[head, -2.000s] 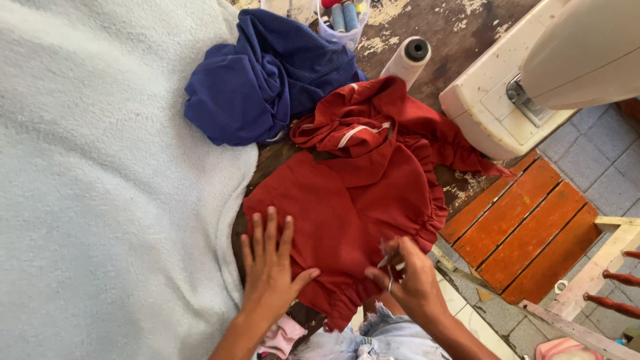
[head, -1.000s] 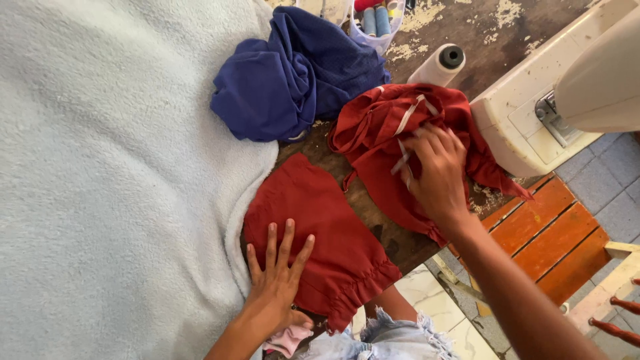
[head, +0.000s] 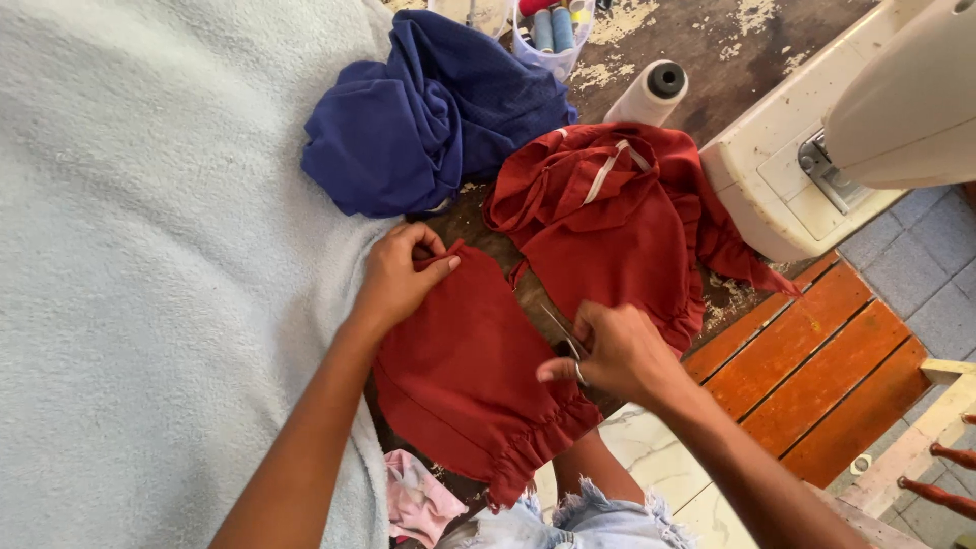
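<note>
A red fabric piece with a gathered edge (head: 465, 351) lies on the table's near side. At its upper left corner, my left hand (head: 404, 274) pinches the fabric between thumb and fingers. My right hand (head: 618, 351) holds small metal scissors (head: 566, 335), blades pointing up and left, over the gap between this piece and a second red fabric bundle (head: 618, 236). That bundle is crumpled at its top, with white strips showing. Crumpled blue fabric (head: 435, 114) lies farther back.
A white sewing machine (head: 793, 175) stands at the right, beside a white thread cone (head: 648, 95). Behind the blue fabric is a tub of thread spools (head: 553, 49). A pale fleece blanket (head: 168, 267) covers the left. Pink fabric (head: 419, 496) lies near the front; an orange slatted wooden seat (head: 816, 366) is lower right.
My left hand has gone from lying flat on the red piece to pinching its upper corner. My right hand has moved back toward me from the second red bundle. The two red fabrics now lie apart.
</note>
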